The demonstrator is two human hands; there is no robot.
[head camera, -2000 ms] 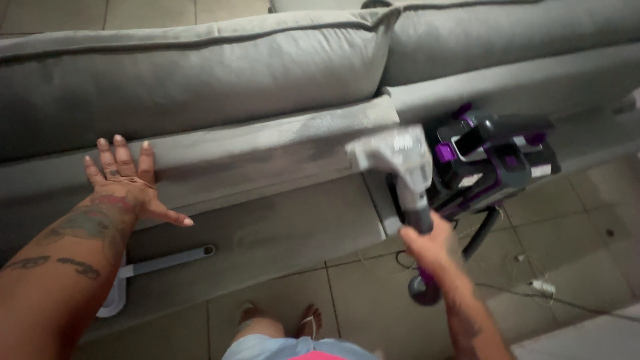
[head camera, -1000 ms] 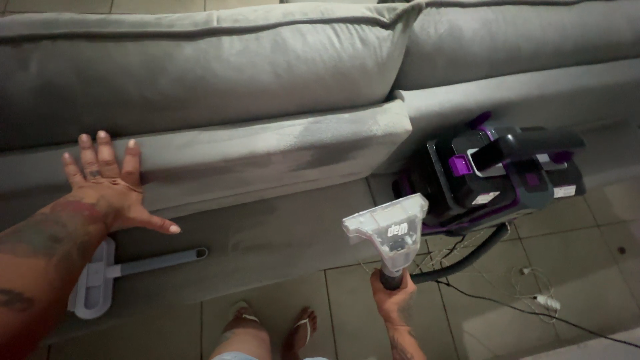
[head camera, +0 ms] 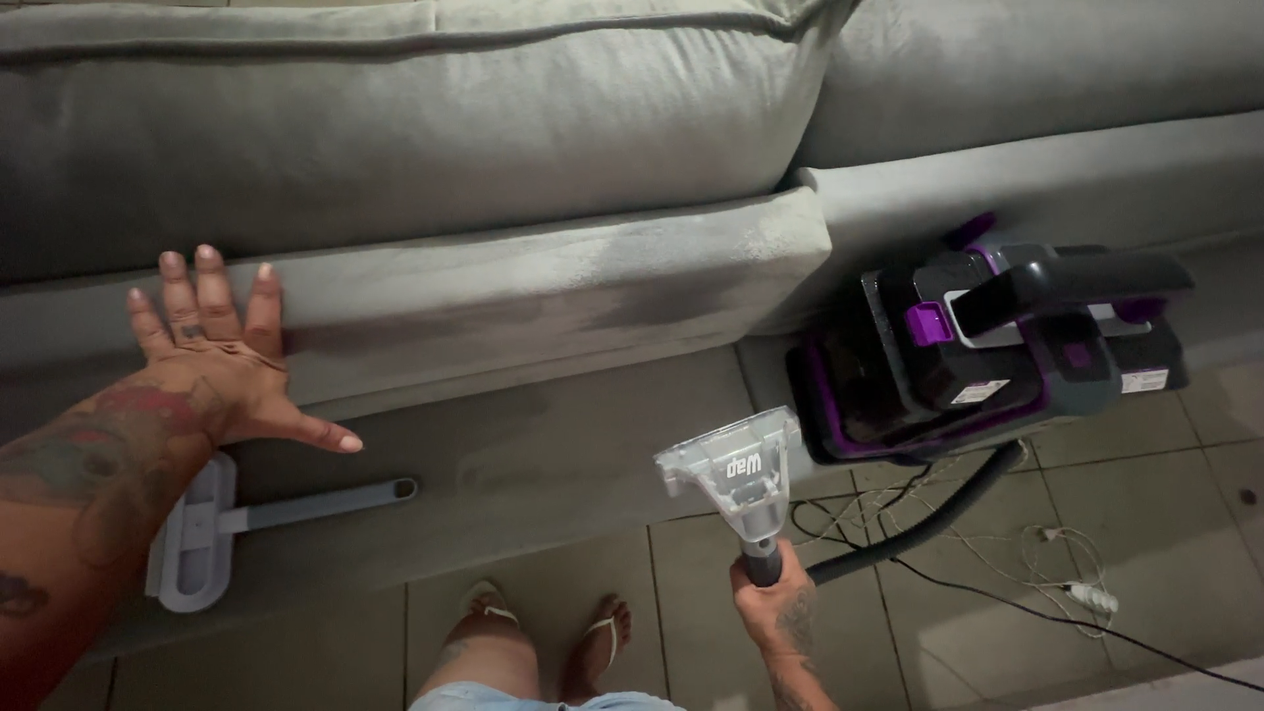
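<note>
My left hand (head camera: pixel 222 355) presses flat with spread fingers on the front of a grey sofa seat cushion (head camera: pixel 425 331). My right hand (head camera: pixel 775 597) grips the dark handle of a Wap upholstery-cleaning nozzle (head camera: pixel 746 469), whose clear plastic head points up, in front of the sofa base. A grey corrugated hose (head camera: pixel 918 528) runs from near that hand toward the black and purple extractor cleaner (head camera: pixel 1047 346) at right. Darker patches, apparently damp, mark the cushion's front. Below my left hand, a grey-handled brush or squeegee (head camera: pixel 202 548) lies on the lower sofa surface, partly hidden by my forearm.
Grey back cushions (head camera: pixel 395 148) line the far side. On the tiled floor (head camera: pixel 770 642) at right, a black cable (head camera: pixel 997 597), thin tangled cords and a white power strip (head camera: pixel 1093 597) lie near the cleaner. My sandalled feet (head camera: pixel 602 632) stand before the sofa.
The nozzle has moved down, away from the cushion's right end, in my right hand, and no longer shows motion blur. My left hand still rests on the cushion.
</note>
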